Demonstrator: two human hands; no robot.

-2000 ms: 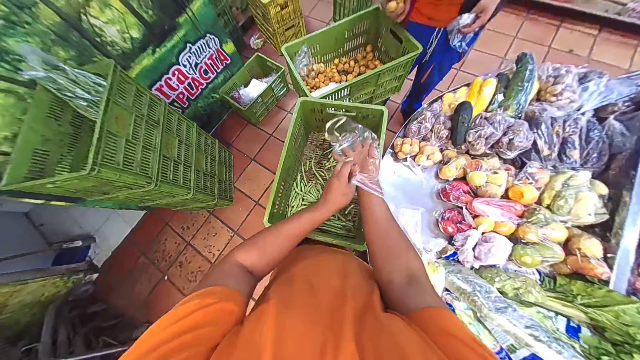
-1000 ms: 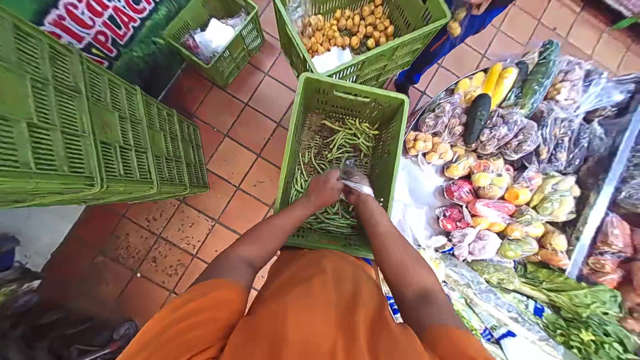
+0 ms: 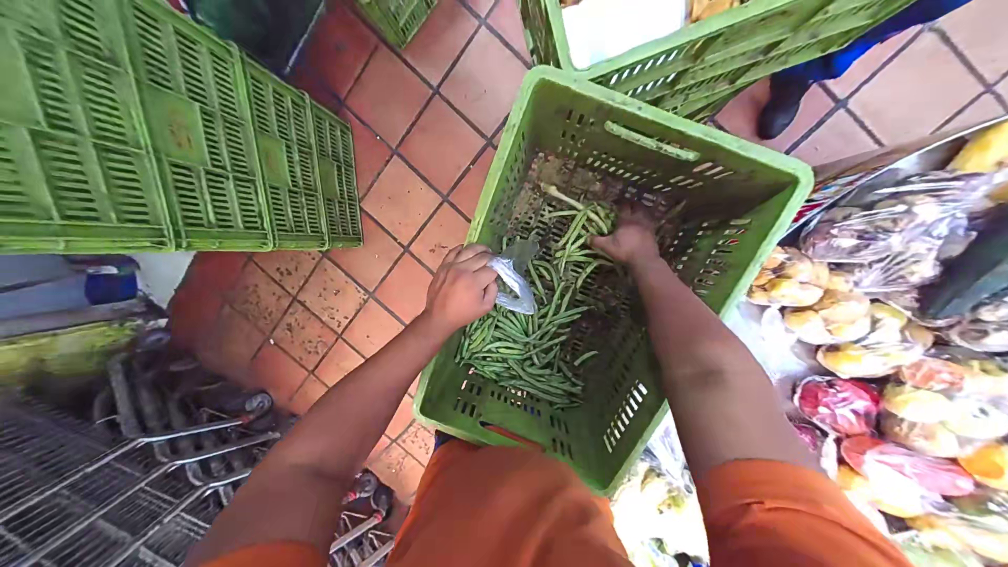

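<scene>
My left hand [image 3: 463,287] grips the rim of a clear plastic bag [image 3: 513,285] whose mouth stands open over the left side of a green plastic crate [image 3: 787,169]. Green beans [image 3: 528,350] lie in a pile along the crate's floor, mostly toward the near left. Down inside the crate, my right hand [image 3: 632,236] touches the beans at the far end of the pile; its fingertips are partly hidden in shadow, so whether it grips any is unclear.
Stacked green crates [image 3: 181,134] rise at the left. Another green crate [image 3: 709,47] adjoins the far side. Bagged produce [image 3: 866,331] covers the display at right. A person's shoe [image 3: 780,106] is beyond. Metal racks [image 3: 157,449] stand lower left.
My hands, close together over the beans a second ago, are now apart: the right has reached to the crate's far part, the left holds the bag at the left side. The view has moved closer.
</scene>
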